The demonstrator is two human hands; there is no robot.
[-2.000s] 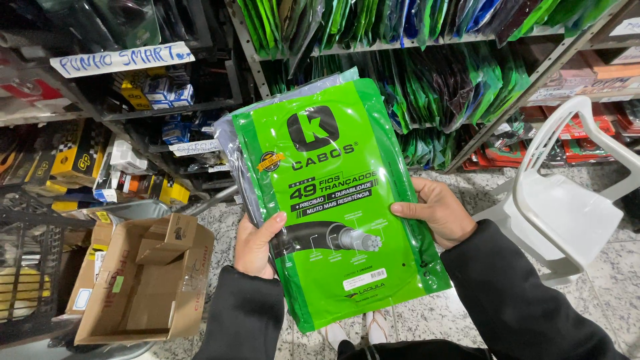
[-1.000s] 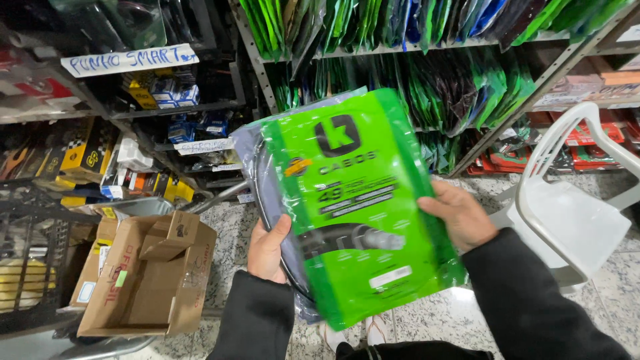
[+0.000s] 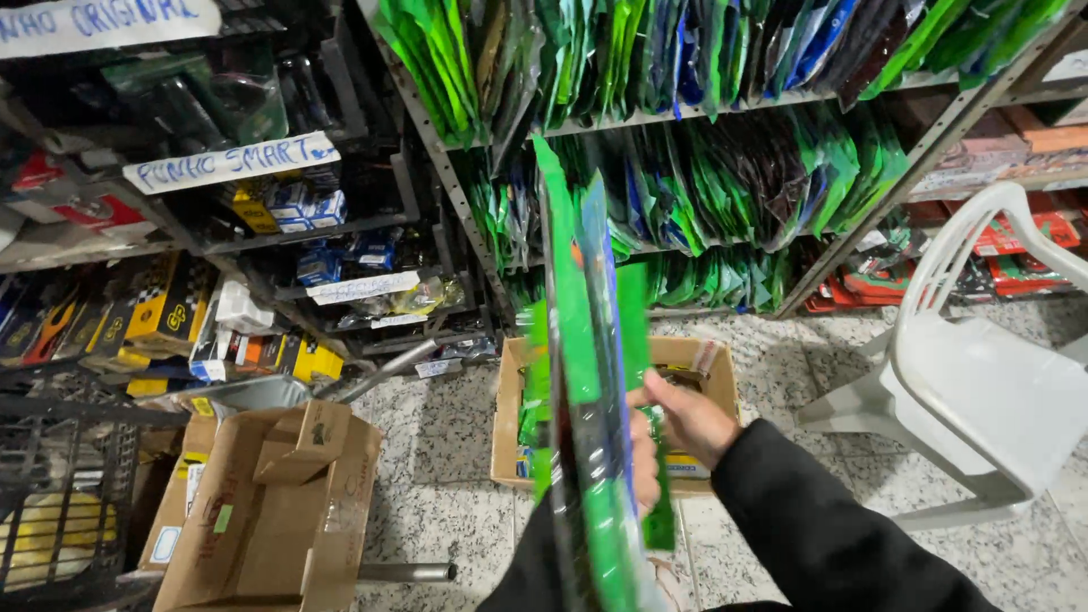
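Note:
Several flat plastic packets, green and clear with dark cable inside, stand nearly edge-on in front of me. My left hand grips them, partly hidden behind them. A further green packet lies behind the bundle, blurred. At its right side is my right hand, thumb and index finger close to that packet; whether they pinch it is unclear. Below and behind the hands, a cardboard box on the floor contains green packets and other goods.
Metal shelves full of upright green packets run across the back. Dark shelving with handwritten labels holds small parts at left. An open cardboard box rests at lower left, and a white plastic chair is at right. Metal tubing lies low on the left.
The packets have turned from facing me to nearly edge-on. My right hand has moved from their right edge to behind the bundle. The box beneath has come into sight.

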